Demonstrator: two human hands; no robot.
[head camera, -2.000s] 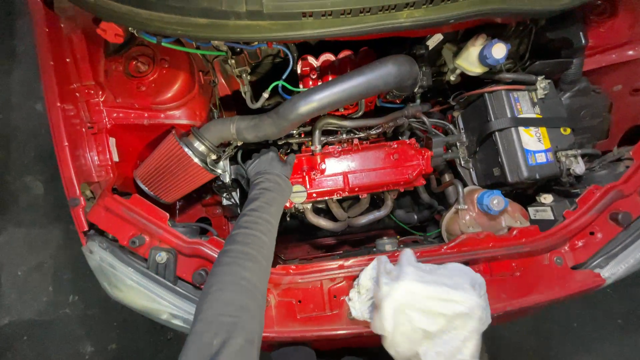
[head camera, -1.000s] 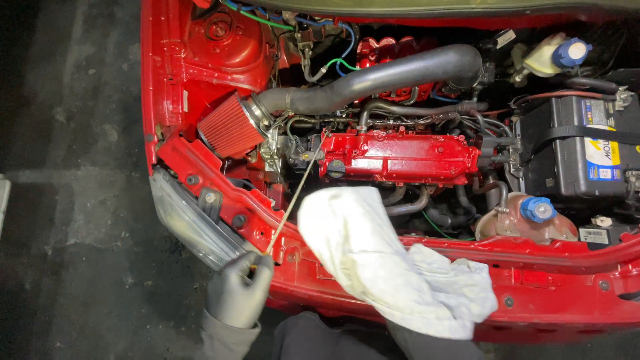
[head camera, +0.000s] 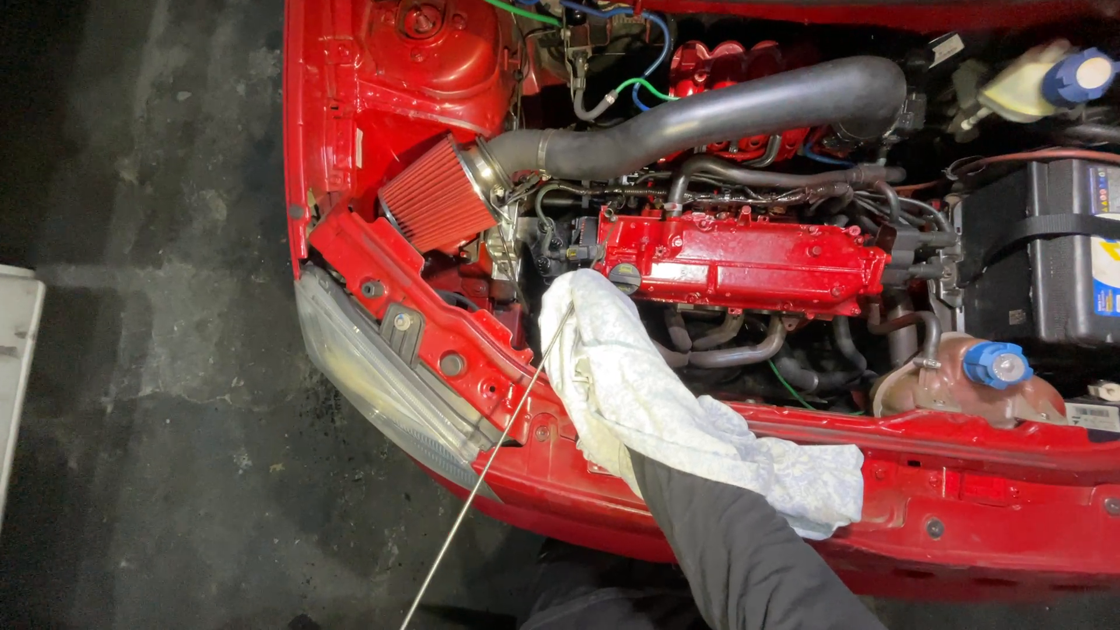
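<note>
A white cloth (head camera: 674, 394) covers my right hand, and the dark sleeve (head camera: 744, 534) runs from under it to the bottom edge. The cloth is held, but my fingers are hidden. A thin metal engine-oil dipstick (head camera: 477, 486) slants from the bottom edge up to a fold of the cloth, where its upper end meets the fabric. My left hand is out of view, below the frame. Just above the cloth are the black oil filler cap (head camera: 624, 277) and the glossy red valve cover (head camera: 744, 262).
A red cone air filter (head camera: 442, 197) joins a black intake pipe (head camera: 717, 114). The battery (head camera: 1032, 254) and a coolant reservoir with a blue cap (head camera: 997, 365) are at right. The red front panel (head camera: 542, 433) and headlight (head camera: 385, 376) border the bay. Grey floor (head camera: 175, 350) lies at left.
My left hand first reached into the engine bay, then held the dipstick over the front panel; now it is out of frame. The cloth has moved up to the dipstick. The view has shifted left.
</note>
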